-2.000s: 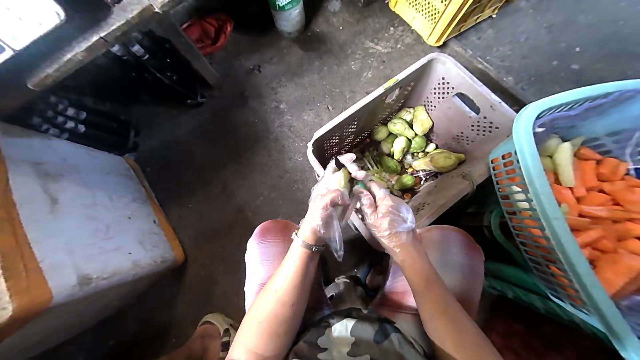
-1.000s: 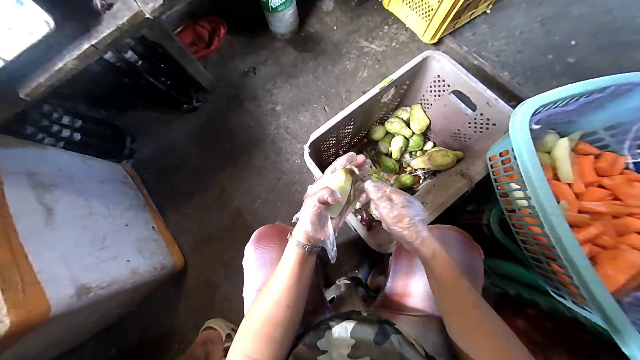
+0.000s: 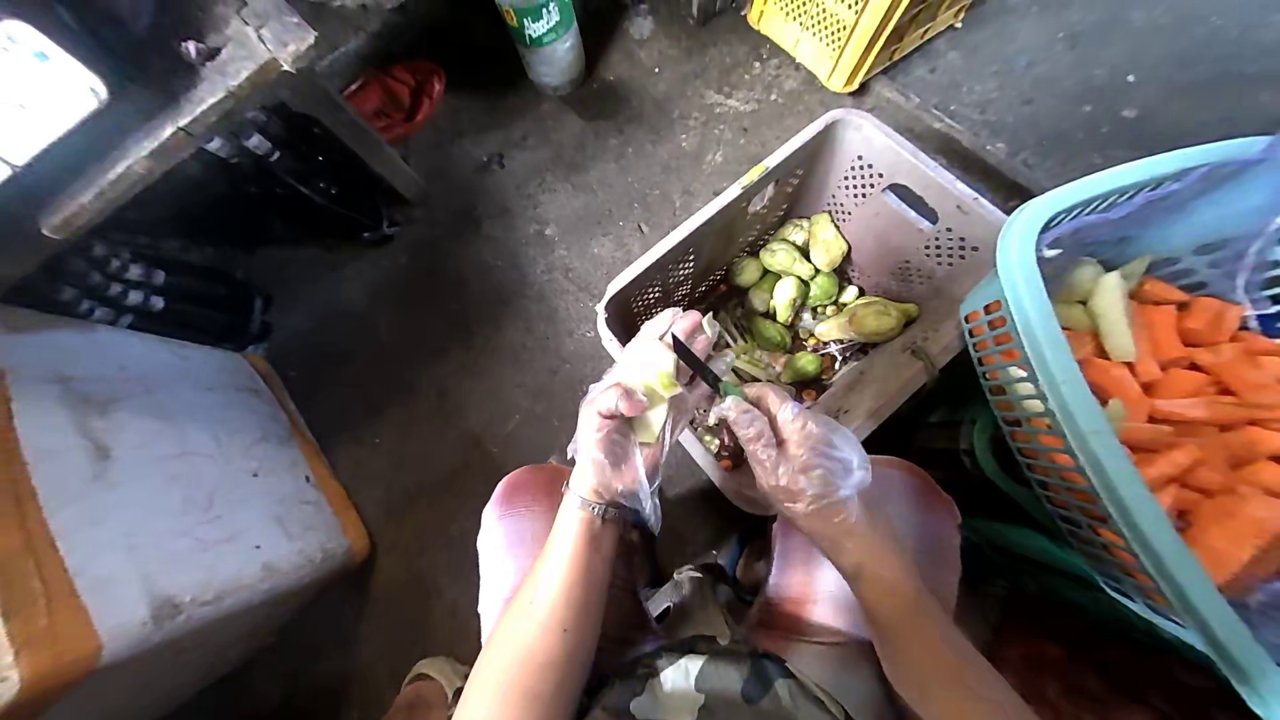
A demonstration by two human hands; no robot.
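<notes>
Both hands wear clear plastic gloves over the near-left end of a pale plastic crate (image 3: pixel 905 250). My left hand (image 3: pixel 625 415) holds pale green, peeled vegetable flesh (image 3: pixel 652 395) in its palm. In my right hand (image 3: pixel 800 450) is a small knife (image 3: pixel 705 368) with a dark blade and a green handle; the blade points up and left, beside the vegetable. Several green chayotes (image 3: pixel 787 258), some longer ones and scraps lie in the crate beyond my hands.
At the right a light blue plastic basket (image 3: pixel 1040 300) holds cut orange carrots (image 3: pixel 1215 400) and pale pieces. A white box with orange tape (image 3: pixel 170 470) stands at the left. Beyond are a plastic bottle (image 3: pixel 550 50), a yellow crate (image 3: pixel 815 35) and a red item (image 3: pixel 398 98).
The vegetable in my left hand, a rounded piece one second ago, now lies flatter in the palm and shows cut faces. The knife blade now shows plainly between my hands.
</notes>
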